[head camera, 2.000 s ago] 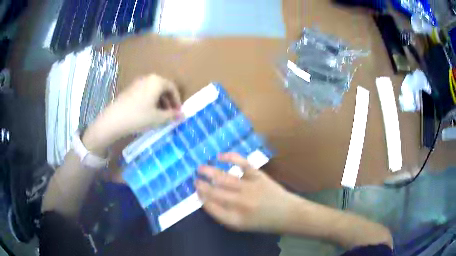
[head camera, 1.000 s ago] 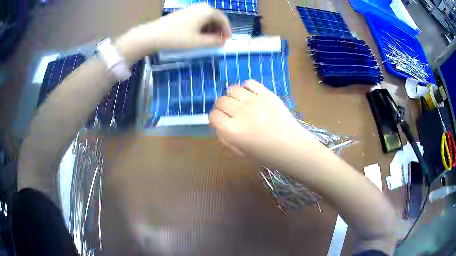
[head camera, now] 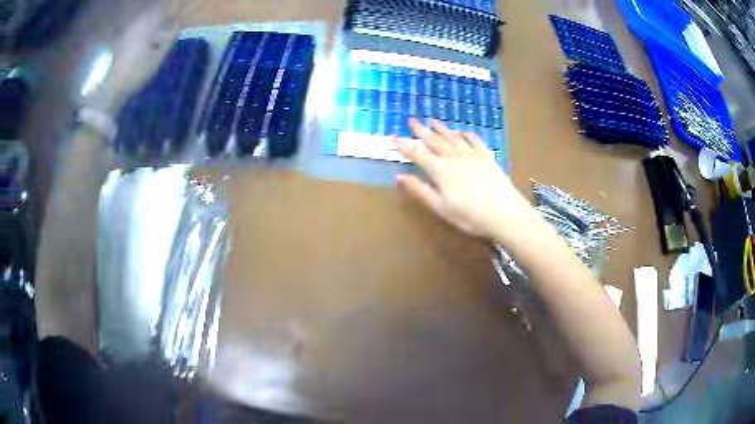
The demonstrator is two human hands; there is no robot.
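Note:
A blue solar cell string (head camera: 372,99) with white strips along its far and near edges lies flat on the grey-green mat at the far side. My right hand (head camera: 459,174) rests with spread fingers on its near edge, covering part of the near white strip (head camera: 364,146). My left hand (head camera: 137,58) is blurred at the far left, beside dark blue waiting cell strings (head camera: 161,108); whether it touches or holds any is unclear. A second dark pile (head camera: 261,95) lies to their right.
Long ribbons (head camera: 194,281) and white sheets (head camera: 137,248) lie at left. A short ribbon pile (head camera: 571,215) lies right of centre, partly behind my right forearm. Dark cell strings (head camera: 617,108), a blue tray (head camera: 683,79), a black block (head camera: 665,199) and a white strip (head camera: 646,323) are at right.
The blue string was held between both hands and now lies on the far mat. My left hand has let go of it and moved to the far left. The view has shifted too.

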